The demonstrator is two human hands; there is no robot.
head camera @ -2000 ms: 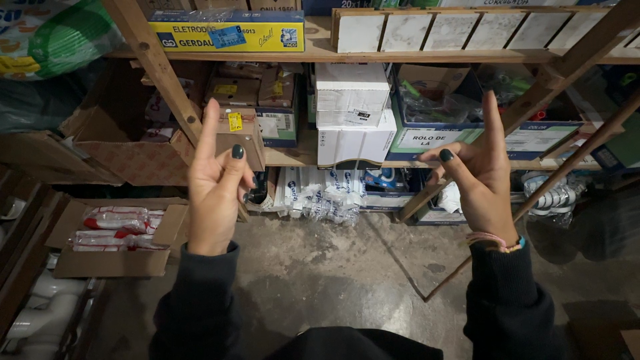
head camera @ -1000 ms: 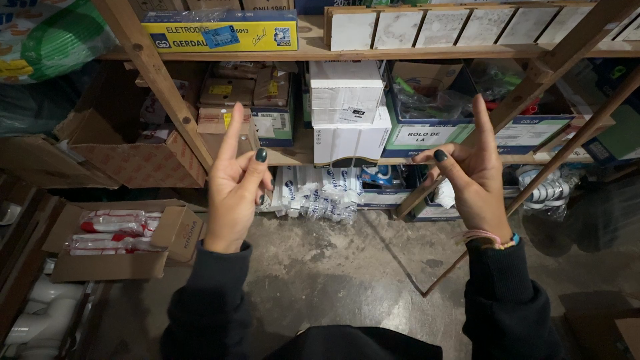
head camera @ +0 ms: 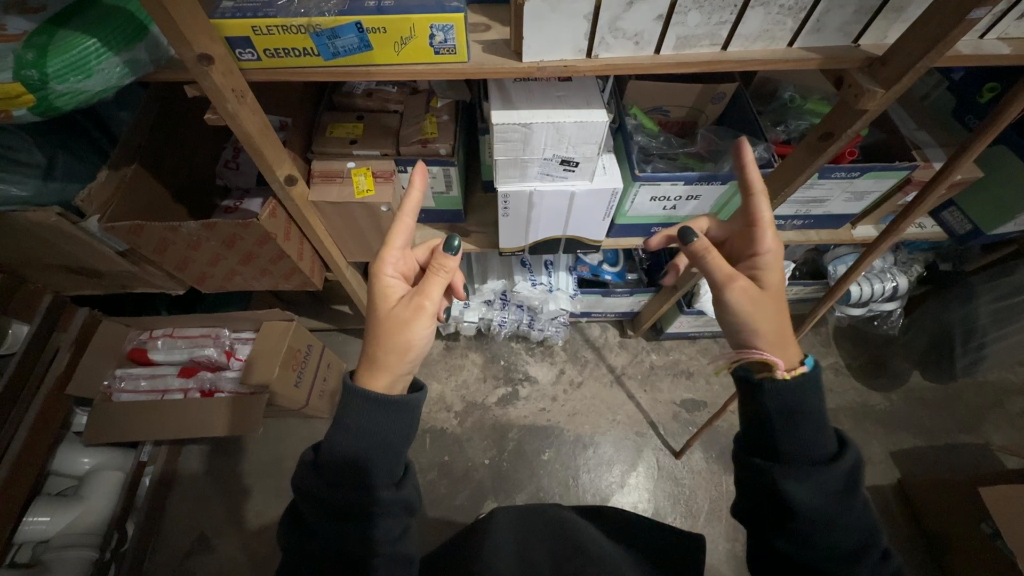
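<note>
Both bare hands are raised in front of wooden shelving, index fingers pointing up. My left hand point(head camera: 408, 304) holds nothing; its thumb is bent near the curled lower fingers. My right hand point(head camera: 740, 264), with a woven bracelet at the wrist, is also empty, its thumb and other fingers spread partly to the left. Between the hands, farther back, two white cardboard boxes point(head camera: 552, 152) are stacked on the shelf point(head camera: 480, 236). Plastic-wrapped white packages point(head camera: 520, 308) lie below them. Behind my right hand is a labelled box of paint rollers point(head camera: 676, 200).
A yellow electrode box point(head camera: 400, 40) lies on the upper shelf. At the lower left are an open cardboard box point(head camera: 172, 420) of wrapped red-and-white items and white pipe fittings point(head camera: 60, 504). A slanted wooden post point(head camera: 264, 152) and a thin brown rod point(head camera: 904, 208) cross the view.
My left hand has shifted slightly right since the earliest frame, and its thumb has moved a little. The right hand keeps nearly the same pose.
</note>
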